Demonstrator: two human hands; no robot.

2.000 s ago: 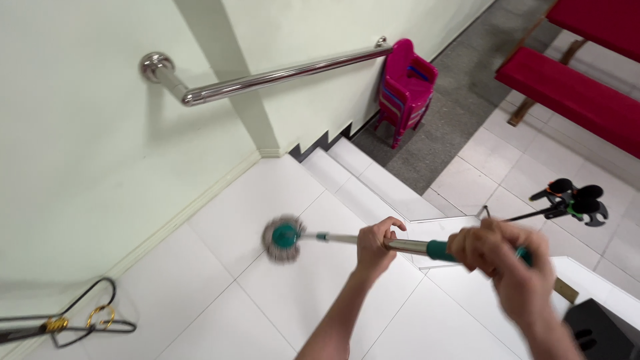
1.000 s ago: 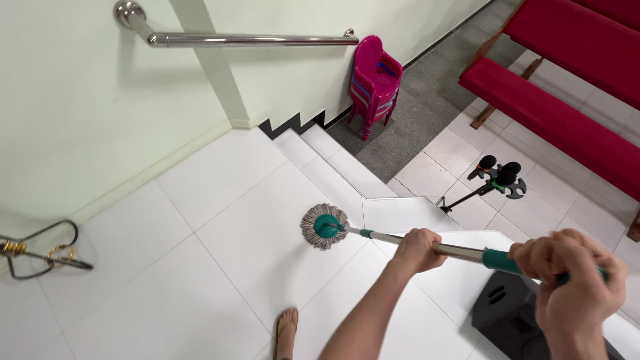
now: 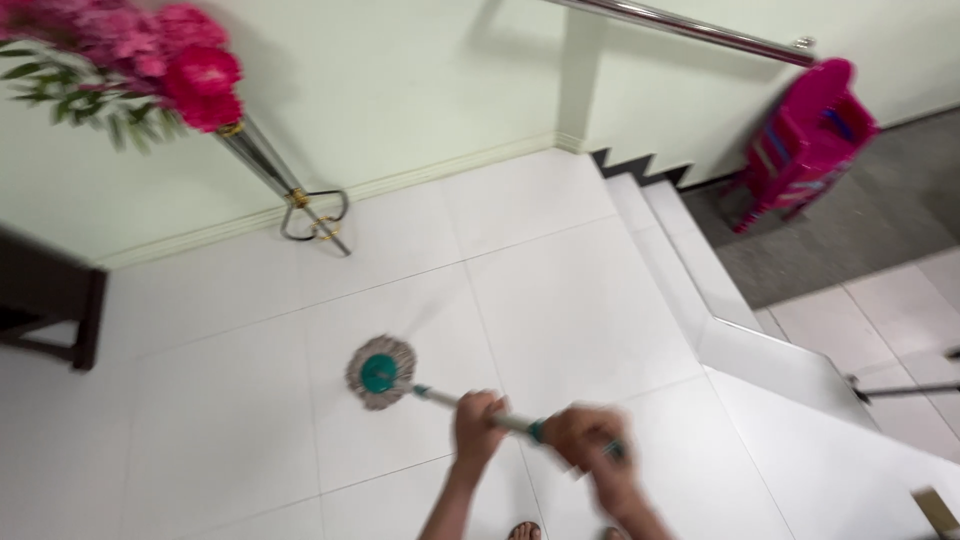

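A round spin mop with a green hub and grey strands (image 3: 380, 373) rests on the white tiled floor (image 3: 390, 300), left of my hands. Its metal handle (image 3: 442, 397) runs down to the right through both hands. My left hand (image 3: 478, 424) is wrapped around the middle of the handle. Farther up, by the green grip, my right hand (image 3: 589, 439) is closed on the handle's end; it is blurred. Part of the green grip is hidden under the fingers.
A metal flower stand (image 3: 298, 198) with pink flowers (image 3: 199, 75) leans into view by the wall. Dark wooden furniture (image 3: 94, 319) stands at left. Steps (image 3: 675, 247) descend at right, near a metal handrail (image 3: 690, 22) and stacked magenta plastic chairs (image 3: 810, 142). Bare feet (image 3: 525, 531) show below.
The view has swung left, bringing the flowers and dark furniture into sight. The mop head has moved away from the steps toward the flower stand. Both hands still hold the handle.
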